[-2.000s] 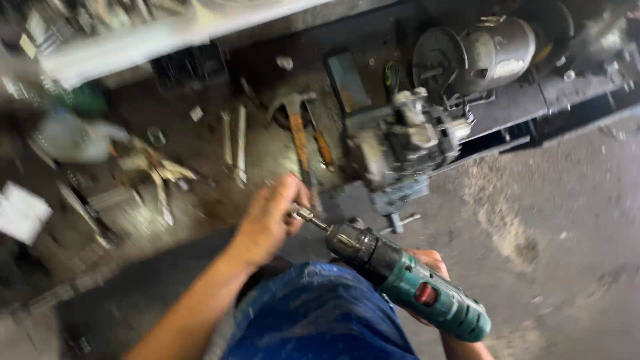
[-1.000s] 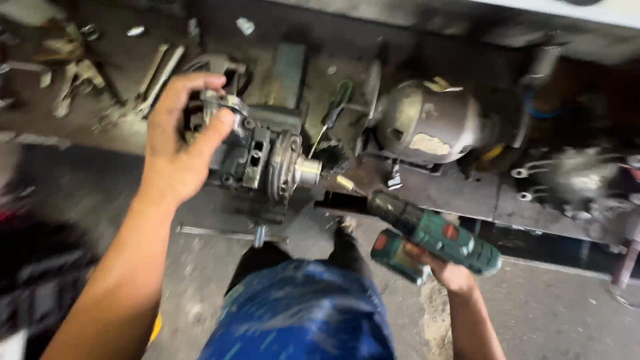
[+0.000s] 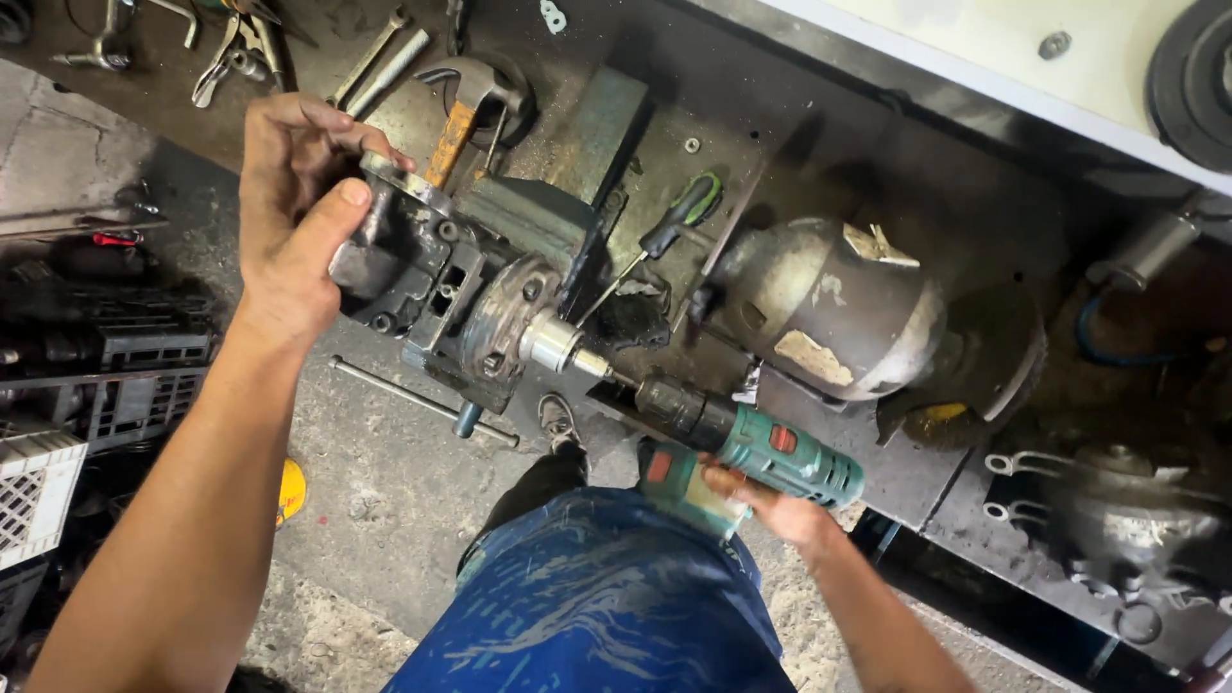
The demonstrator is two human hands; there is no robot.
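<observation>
With thumb and fingers, my left hand grips the upper left end of a metal housing, which sits at the bench vise. A bolted round flange and a bright metal collar face right on the housing. My right hand holds a green cordless drill by its handle. A silver socket on the drill's bit points at the collar's end; whether they touch I cannot tell. The vise's bar handle hangs below the housing.
A claw hammer, a wrench and a green-black screwdriver lie on the bench behind. Right of the vise stands a bench grinder, with another metal housing beyond it. Plastic crates stand at the left.
The drill has moved left, bringing its socket up to the collar. My left hand, which two seconds ago was by the drill's tip, now grips the housing, as it did one second ago.
</observation>
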